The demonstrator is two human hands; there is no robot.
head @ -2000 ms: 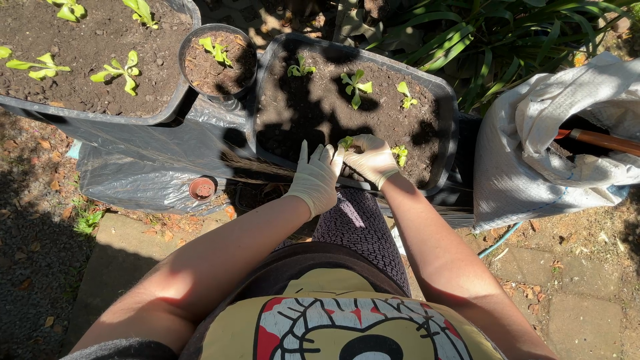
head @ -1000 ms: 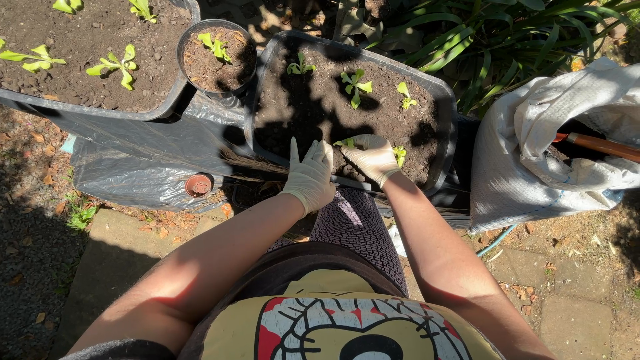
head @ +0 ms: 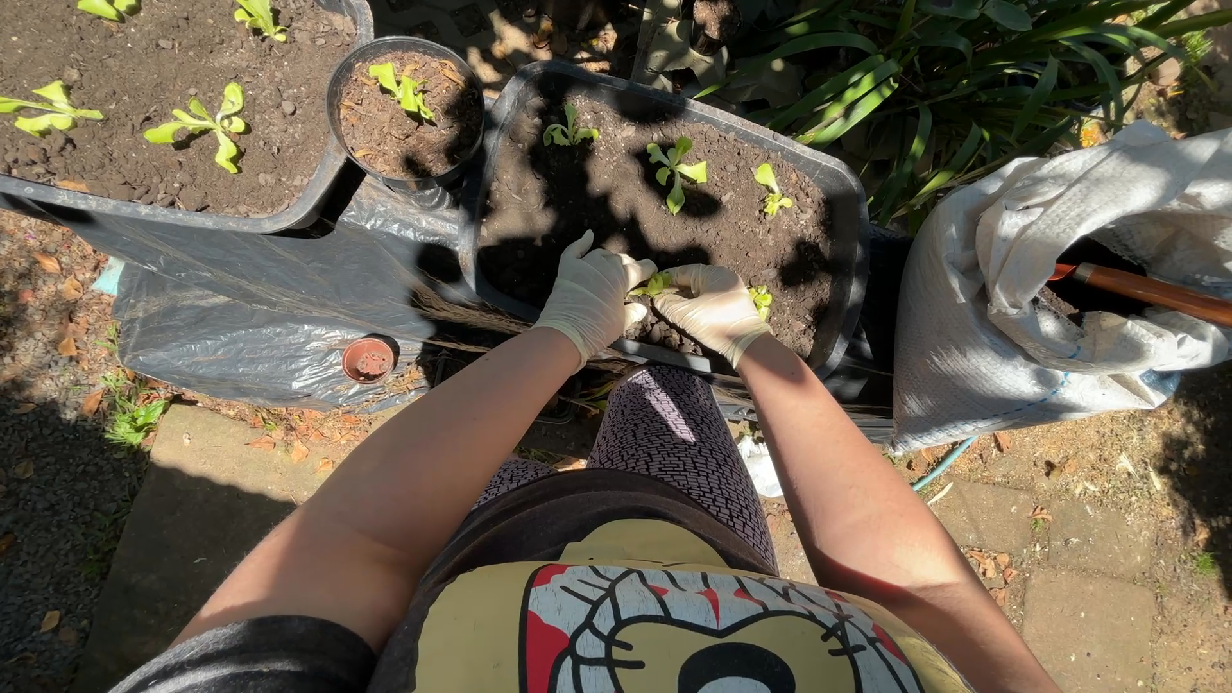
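Both my hands wear pale thin gloves and meet at a small green seedling (head: 655, 284) near the front edge of a black plastic planter (head: 843, 327) filled with dark soil. My left hand (head: 592, 289) is on the seedling's left, thumb and fingers bent around its base. From the right, my right hand (head: 710, 306) has its fingertips at the leaves. Whether either hand grips the plant or only the soil around it cannot be made out. Another seedling (head: 760, 300) shows just beside my right hand. Farther back grow a leafy seedling (head: 677, 173) and a smaller one (head: 772, 190).
A round black pot (head: 404, 114) with a seedling adjoins the planter's left side, beside a larger planter (head: 279, 219) of seedlings. A small terracotta-coloured pot (head: 369, 360) is on black plastic sheeting (head: 260, 318). At right, a white woven sack (head: 972, 356) holds a wooden-handled tool (head: 1155, 292).
My left hand has moved right, from just left of the seedling to its base, and its fingers have bent in. My right hand stays by the seedling.
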